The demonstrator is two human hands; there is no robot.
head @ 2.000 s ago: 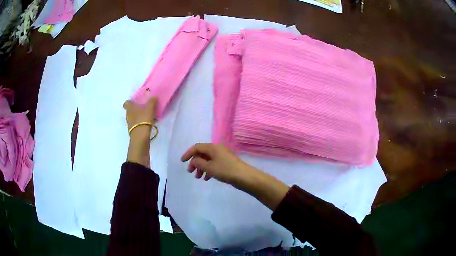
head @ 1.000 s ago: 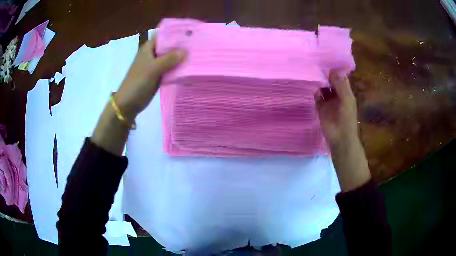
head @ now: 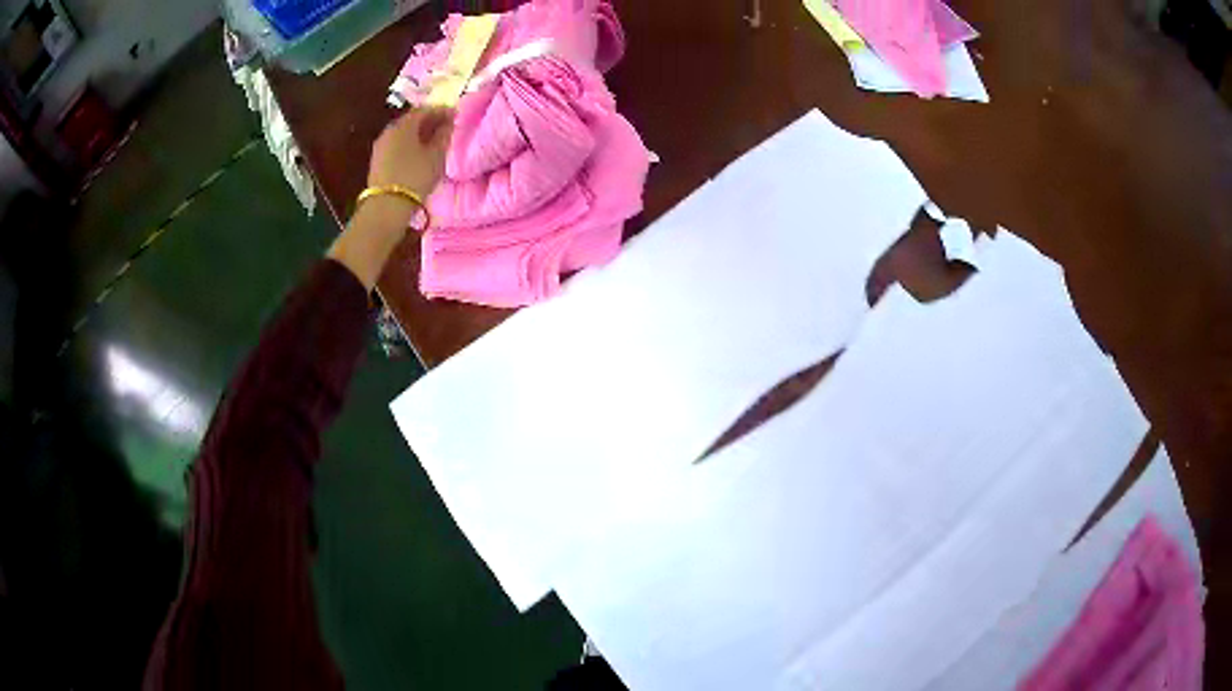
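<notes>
A rumpled pink tied bundle point(head: 520, 169) lies near the table's left edge, with a white tie strip point(head: 516, 61) around its upper part and a yellow slip point(head: 464, 61) on it. My left hand point(head: 409, 151), with a yellow bangle at the wrist, is at the bundle's left side, by the slip's lower end. Its fingertips are partly hidden, so a grip cannot be told. My right hand is not in view. Pink fabric point(head: 1128, 621) shows at the lower right, cut off by the picture's edge.
Large white paper sheets point(head: 649, 324) with gaps between them lie on the dark brown table point(head: 730, 74). A blue folder point(head: 300, 14) is at the top left corner. Small pink pieces point(head: 912, 47) lie on white paper at the top right. Green floor is at the left.
The view has swung to the left. My left hand has let go of the pink panels and is now at the tied bundle. My right hand has gone out of view.
</notes>
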